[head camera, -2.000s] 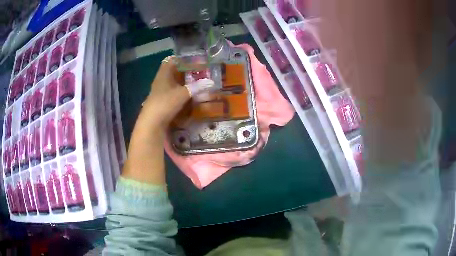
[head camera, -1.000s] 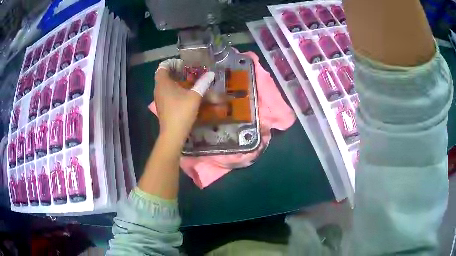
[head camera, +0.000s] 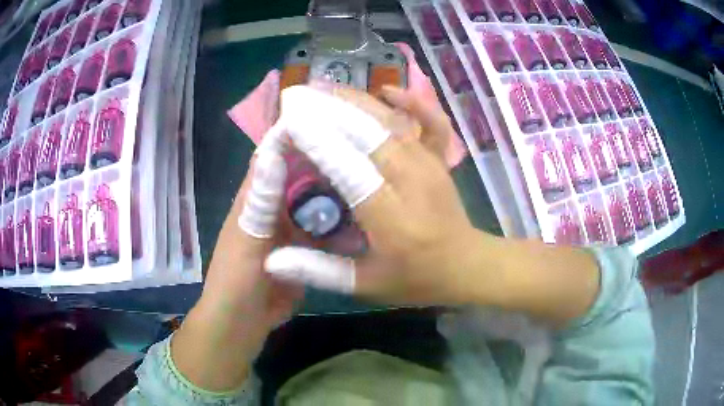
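A glossy magenta-pink bottle (head camera: 305, 189) is between my two hands, its dark base end with a pale round centre facing me. My right hand (head camera: 397, 190), with white finger cots, reaches over it from the right, fingers around it. My left hand (head camera: 252, 238) is at its left side, partly hidden behind the right hand; its hold on the bottle is hard to make out. Behind the hands, the locating fixture (head camera: 336, 73) shows under the clear-looking ram end (head camera: 338, 30), between orange pads (head camera: 384, 76). Most of the press base is hidden by my hands.
Stacked white blister trays of pink bottles stand at left (head camera: 136, 198) and right (head camera: 520, 147). A pink cloth (head camera: 256, 116) lies under the press. The bench has a dark green top (head camera: 444, 238). Dark blue items show at the upper right.
My left hand has come back from the press nest towards me. My right hand has come down from the upper right to meet it at the bottle. The view has shifted, so the press sits higher.
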